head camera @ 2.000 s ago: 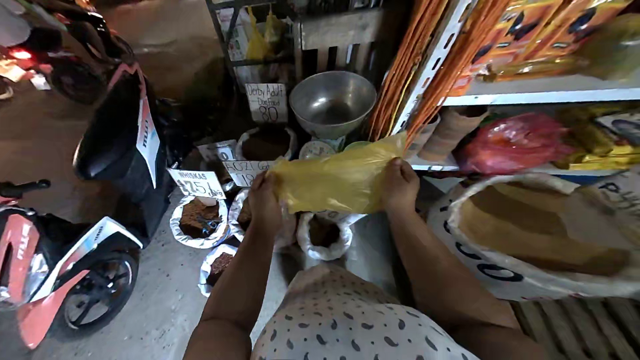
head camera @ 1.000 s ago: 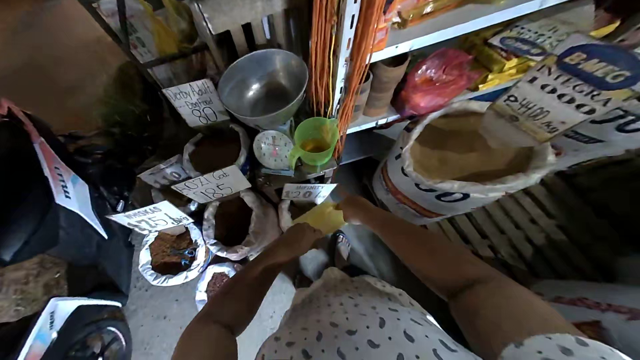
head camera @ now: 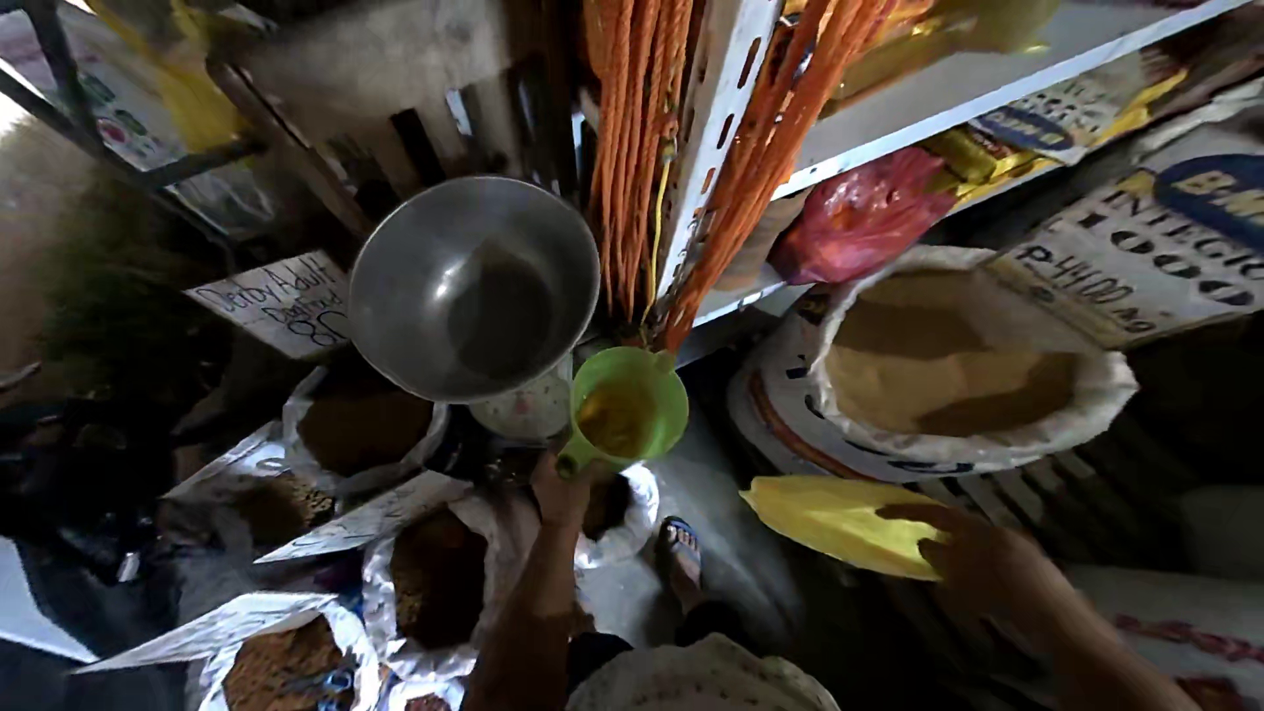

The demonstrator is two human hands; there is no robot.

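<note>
My left hand (head camera: 563, 486) is at the handle of a green plastic dipper (head camera: 632, 403), its fingers partly hidden beneath it. The dipper stands upright with something yellowish-brown inside, just right of a metal weighing pan (head camera: 474, 289) on a dial scale (head camera: 528, 410). Out to the right, my right hand (head camera: 973, 553) grips one end of a yellow plastic bag (head camera: 839, 518), which looks flat. Above this bag stands a large open sack of tan, powdery feed (head camera: 948, 365).
Open sacks of pet food (head camera: 439, 583) with handwritten price signs stand at lower left. Orange ropes (head camera: 642, 148) hang by a white metal shelf post (head camera: 716, 138). A pink plastic bag (head camera: 864, 212) lies on the lower shelf. A large printed price sign (head camera: 1136, 247) leans behind the tan feed.
My hands have moved apart. The yellow bag, stretched between both hands at first, is now in my right hand alone. My left hand has reached the dipper. The view is now closer to the pan.
</note>
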